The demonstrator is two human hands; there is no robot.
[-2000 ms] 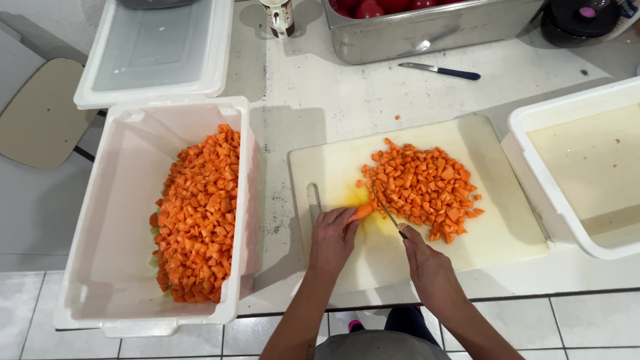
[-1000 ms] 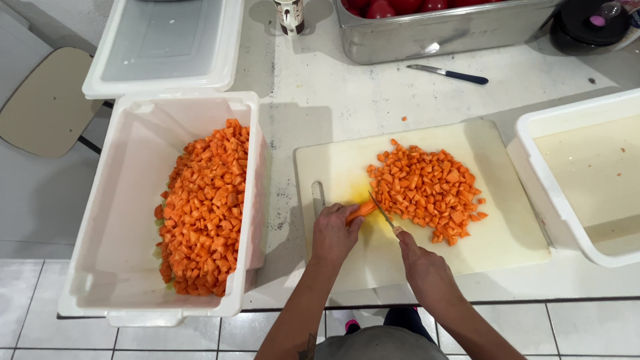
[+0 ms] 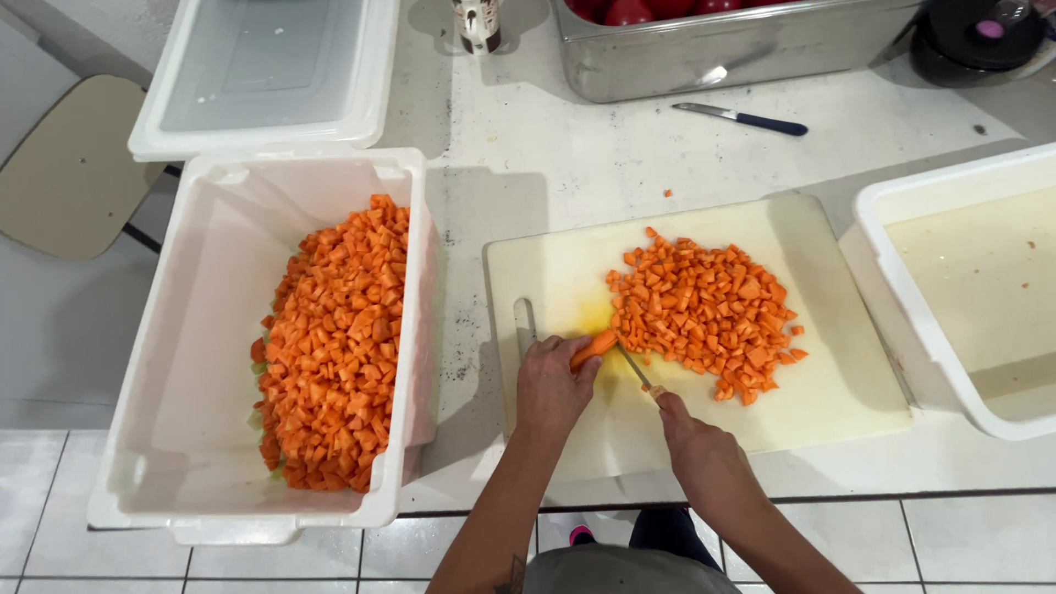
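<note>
On the white plastic cutting board (image 3: 833,330), my left hand (image 3: 554,384) holds a piece of carrot (image 3: 594,351) near the board's slot handle. My right hand (image 3: 705,454) grips a knife (image 3: 636,367), its blade beside the carrot's far end. A heap of diced carrot (image 3: 701,309) lies just beyond the blade, toward the right. To the left stands a white plastic tub (image 3: 132,388) with a large pile of diced carrot (image 3: 338,355) along its right side; some pale green pieces show at that pile's edge.
A second knife with a dark handle (image 3: 771,124) lies behind the board, near a steel pan (image 3: 726,62) of red produce. At right is a white tub (image 3: 916,305) of liquid. A plastic lid (image 3: 363,99), a printed cup (image 3: 478,29) and a dark lidded pot (image 3: 978,41) stand farther back.
</note>
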